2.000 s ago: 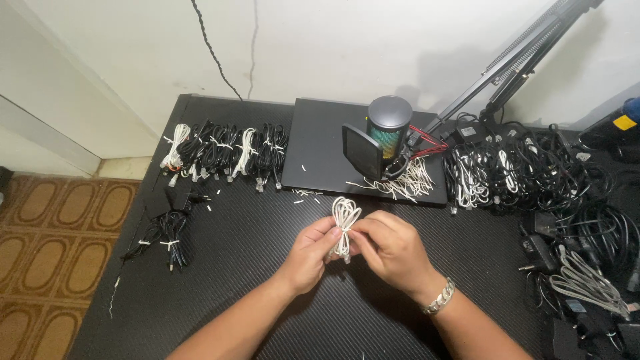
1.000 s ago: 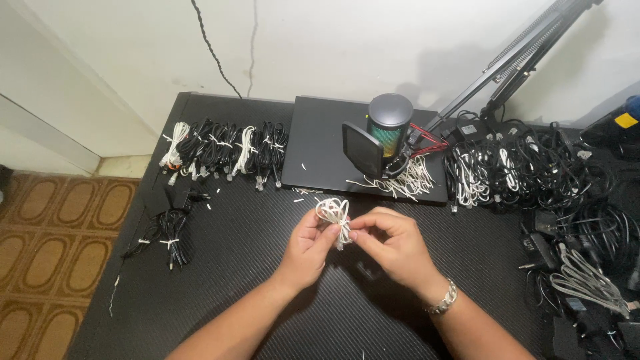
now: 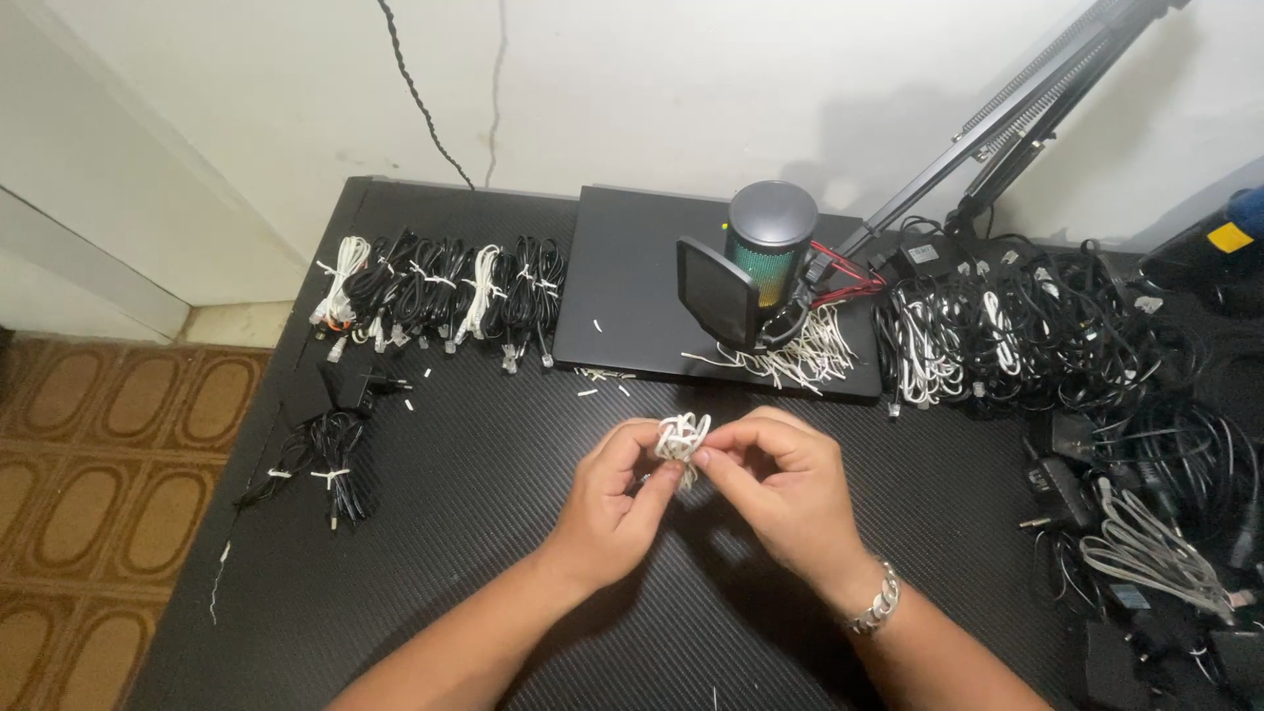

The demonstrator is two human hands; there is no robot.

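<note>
My left hand (image 3: pixel 617 494) grips a small coiled bundle of white cable (image 3: pixel 683 434) between thumb and fingers, above the black textured desk top. From the other side, my right hand (image 3: pixel 775 484) pinches the bundle near its middle with thumb and forefinger. Fingertips hide most of the bundle's waist, so any tie there cannot be made out. Beyond my hands, many short white ties (image 3: pixel 815 355) lie on the front of a closed black laptop (image 3: pixel 632 276). At the back left, tied black cables (image 3: pixel 430 281) and white cables (image 3: pixel 482 291) form a row.
A microphone (image 3: pixel 772 242) with a pop filter (image 3: pixel 718 291) stands over the laptop, on a spring boom arm (image 3: pixel 973 148). Loose cables (image 3: pixel 1076 316) and power adapters (image 3: pixel 1062 484) crowd the right side. Tied black cables (image 3: pixel 331 454) lie at left. White scraps (image 3: pixel 604 377) lie before the laptop.
The white bundle has tilted in my fingers, its loops now pointing more toward the laptop than one second ago. Both hands stay in about the same place, still holding it.
</note>
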